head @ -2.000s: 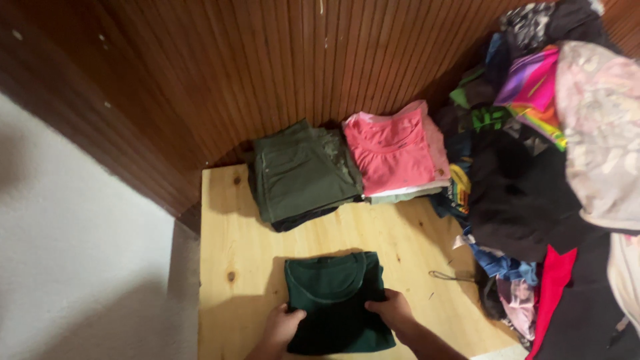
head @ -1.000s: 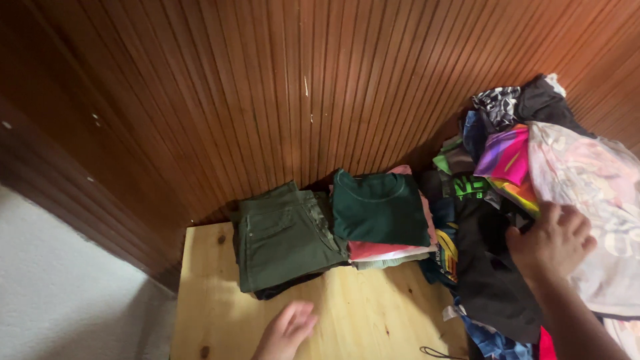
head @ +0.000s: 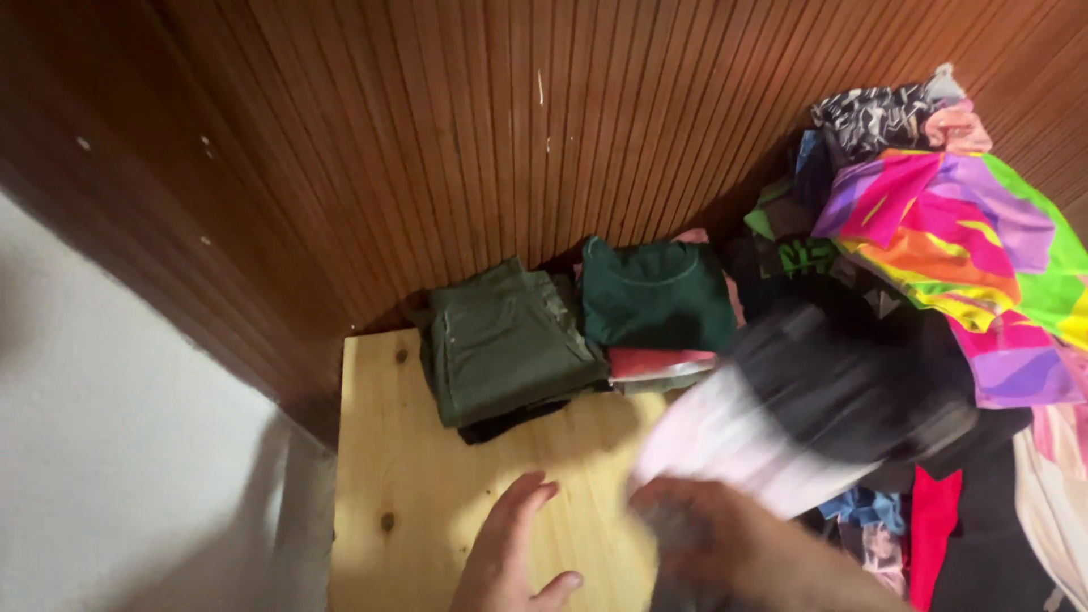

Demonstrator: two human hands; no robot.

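Note:
My right hand (head: 722, 527), blurred by motion, is closed on the edge of a light pink and white garment (head: 739, 442) that trails up to the right, partly against black cloth. My left hand (head: 518, 552) is bare and empty over the wooden board, fingers apart. Beyond it lies a stack of folded olive-green trousers (head: 510, 348) with black cloth beneath. Right beside that stack, a folded dark green shirt (head: 659, 297) tops pink and white folded clothes (head: 663, 364).
A heap of loose clothes fills the right side, with a brightly multicoloured garment (head: 952, 229), black cloth (head: 884, 382) and a red piece (head: 935, 535). Brown slatted panelling (head: 476, 127) stands behind the pale wooden board (head: 382, 476); a white wall (head: 127, 425) is at left.
The dark green shirt went from both hands onto the pink stack. My right hand has since come back left from the heap with a light garment, uncovering more of the multicoloured one.

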